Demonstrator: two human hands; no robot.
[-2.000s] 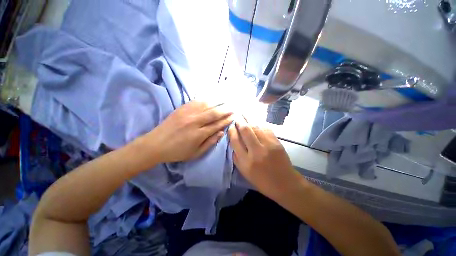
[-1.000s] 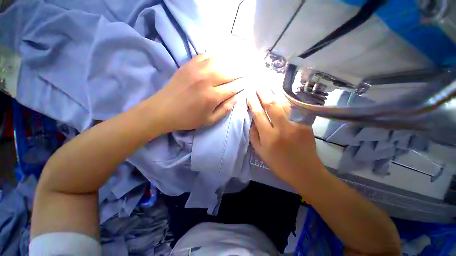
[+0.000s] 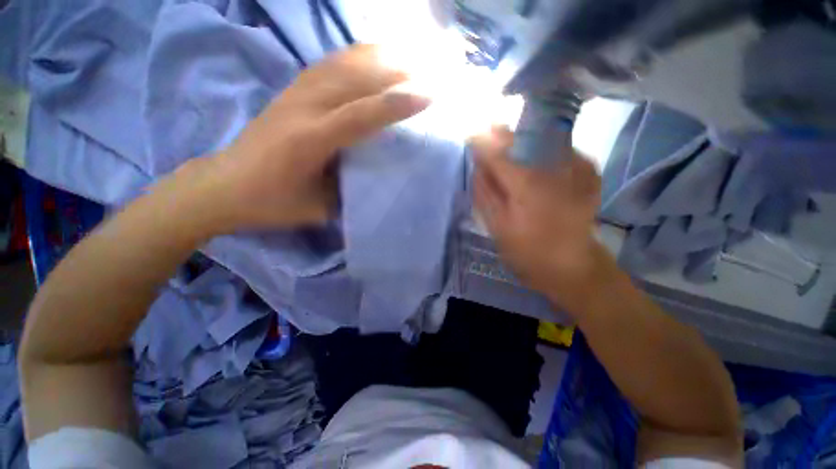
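Observation:
A large blue-grey garment cloth [image 3: 202,101] lies heaped left of the needle area. A blue-grey strip or flap [image 3: 399,215] hangs from the glare over the table's front edge. My left hand [image 3: 312,137], blurred, is over the cloth left of the strip, thumb and fingers apart; whether it pinches cloth is unclear. My right hand [image 3: 541,206], blurred, is right of the strip, beside a dark grey ribbed cylinder [image 3: 547,128]; its fingertips are partly hidden and its grip is unclear. White glare hides the needle and presser foot.
The sewing machine head [image 3: 678,92] is at upper right. Grey-blue pieces [image 3: 678,206] lie right of the needle by a thin metal rod [image 3: 765,266]. A ruler scale [image 3: 486,270] marks the table edge. A work heap [image 3: 229,403] is below left; a blue basket [image 3: 596,412] is below right.
My left hand has moved left, its thumb and fingers spread apart. My right hand has shifted slightly away from the strip. The view has shifted, and the machine head appears higher and blurred.

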